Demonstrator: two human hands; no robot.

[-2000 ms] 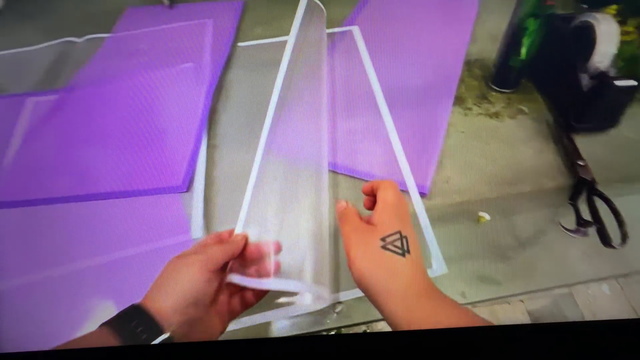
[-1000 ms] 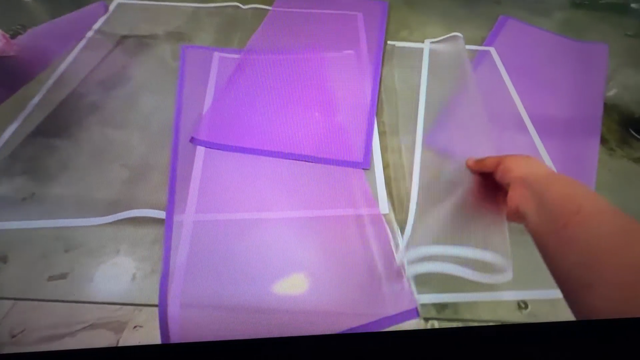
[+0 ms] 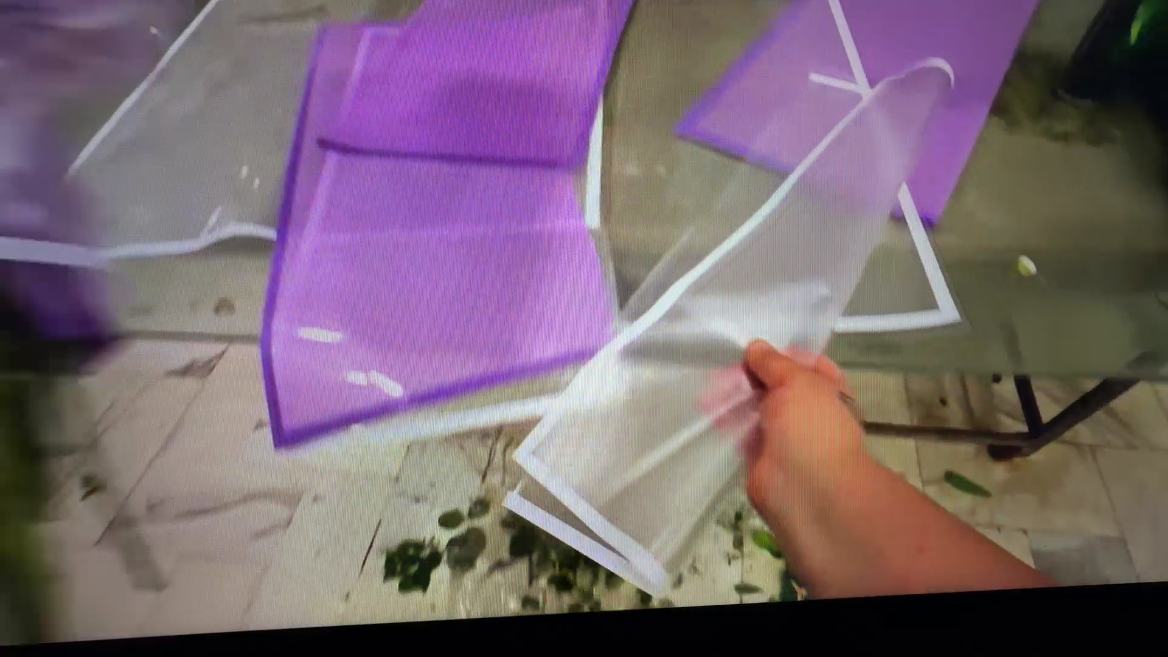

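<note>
My right hand [image 3: 803, 447] pinches a folded translucent sheet with white borders [image 3: 675, 383], thumb on top and fingers showing through it. The sheet's lower corner hangs past the table's front edge. To its left lie purple-bordered translucent purple sheets [image 3: 438, 274], one overlapping the other, with a white-edged sheet partly under them. Another purple sheet [image 3: 967, 119] lies at the upper right, partly behind the held sheet. Beneath it, a white-bordered clear sheet [image 3: 899, 321] shows its corner. My left hand is not in view.
The table's surface [image 3: 1077, 301] reaches across the view, with its dark metal leg frame [image 3: 1031, 420] below at right. Green leaves [image 3: 415, 561] lie on the tiled floor [image 3: 182, 511]. A blurred purple thing [image 3: 64, 182] is at the left edge, and a dark object [image 3: 1118, 55] stands upper right.
My right hand has drawn the folded clear sheet toward the front edge, and its lower end now hangs over. My left hand, on the sheet two seconds ago, is out of view.
</note>
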